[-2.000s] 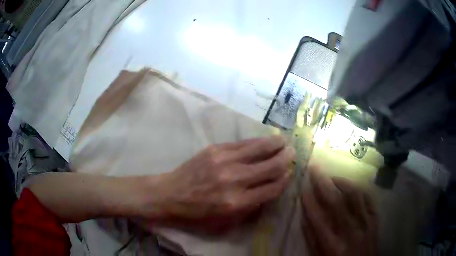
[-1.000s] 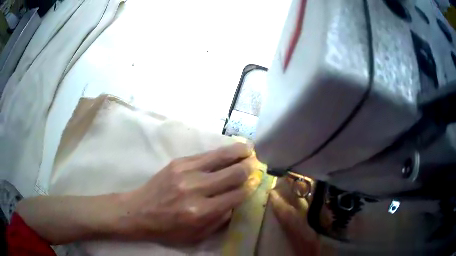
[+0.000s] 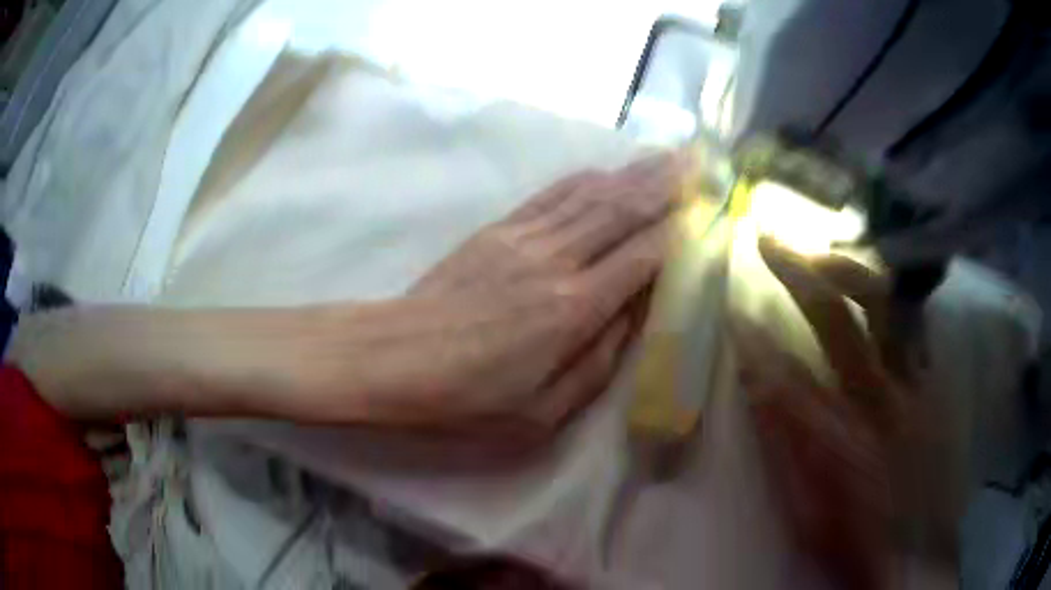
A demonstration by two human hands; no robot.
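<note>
The cream garment panel (image 3: 346,207) lies on the table under my hands, its folded edge (image 3: 692,277) running to the needle area. My left hand (image 3: 542,288) lies on the panel, palm down, fingertips beside the presser foot (image 3: 720,173), which is blurred. My right hand (image 3: 841,380) is dim and blurred to the right of the edge, under the lamp glow, fingers somewhat spread on the cloth. A yellowish patch (image 3: 665,386) shows on the strip between my hands. Whether either hand pinches the cloth is hidden.
The sewing machine head (image 3: 853,81) fills the upper right. The machine bed (image 3: 680,75) shows at its left. Layered cream pieces (image 3: 104,150) lie at the left of the table. Crumpled cloth (image 3: 173,519) lies below at lower left. A red sleeve (image 3: 52,484) covers my left forearm.
The view has shifted, so the machine head sits higher and farther right. My left hand looks flatter, its fingers more extended. My right hand shows more fully, with its fingers apart.
</note>
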